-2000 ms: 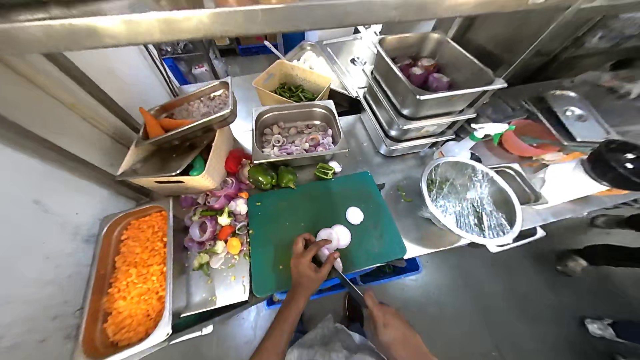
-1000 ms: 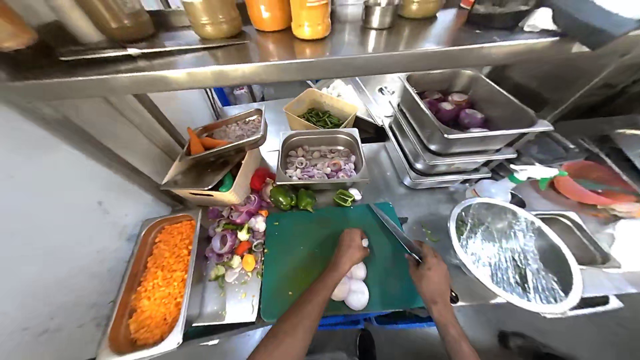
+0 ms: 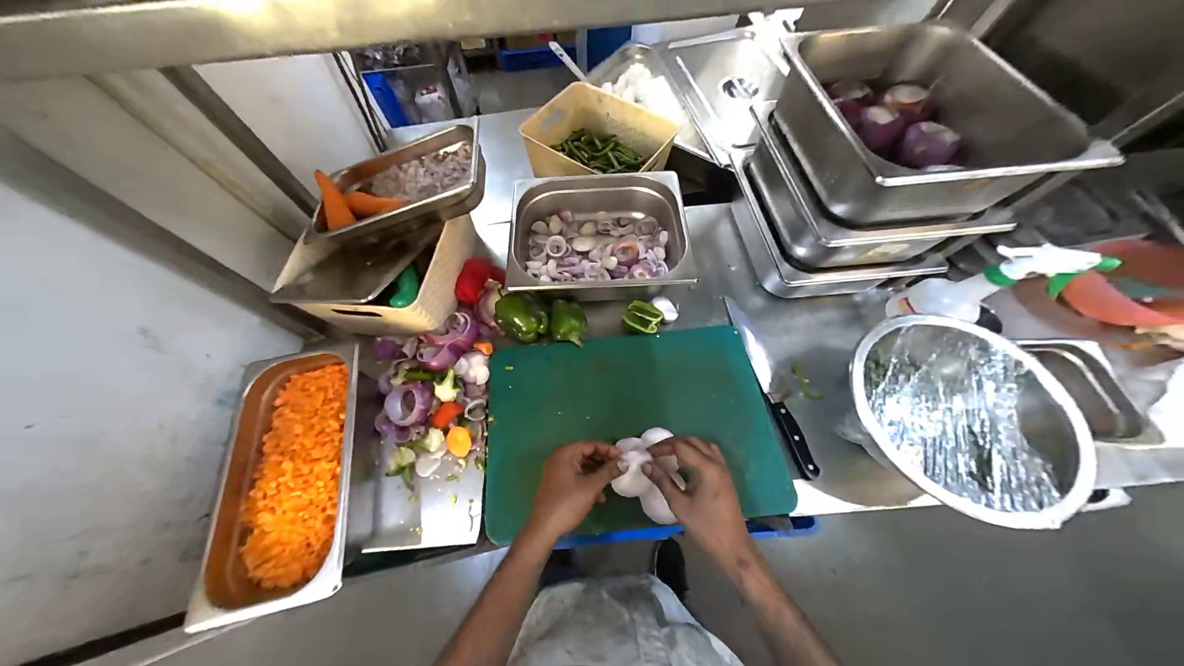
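Pale peeled onion pieces (image 3: 659,504) lie near the front edge of a green cutting board (image 3: 610,379). Over them, my left hand (image 3: 575,481) and my right hand (image 3: 696,481) pinch one pale onion piece (image 3: 633,474) between their fingertips. A chef's knife (image 3: 775,393) with a black handle lies on the steel counter along the board's right edge, its blade pointing away from me. Behind the board sit whole green bell peppers (image 3: 521,317) and a cut green pepper (image 3: 642,316). Left of it is a heap of onion rings and vegetable scraps (image 3: 435,407).
A steel pan of diced carrot (image 3: 296,476) stands far left. Sliced onions fill a steel pan (image 3: 601,289) behind the board. Stacked steel pans (image 3: 934,199) hold purple onions at back right. A foil-lined round bowl (image 3: 971,421) and a spray bottle (image 3: 953,294) are at right.
The knife has left my right hand and now lies beside the board. Both hands have come together at the onion pieces. The view has shifted.
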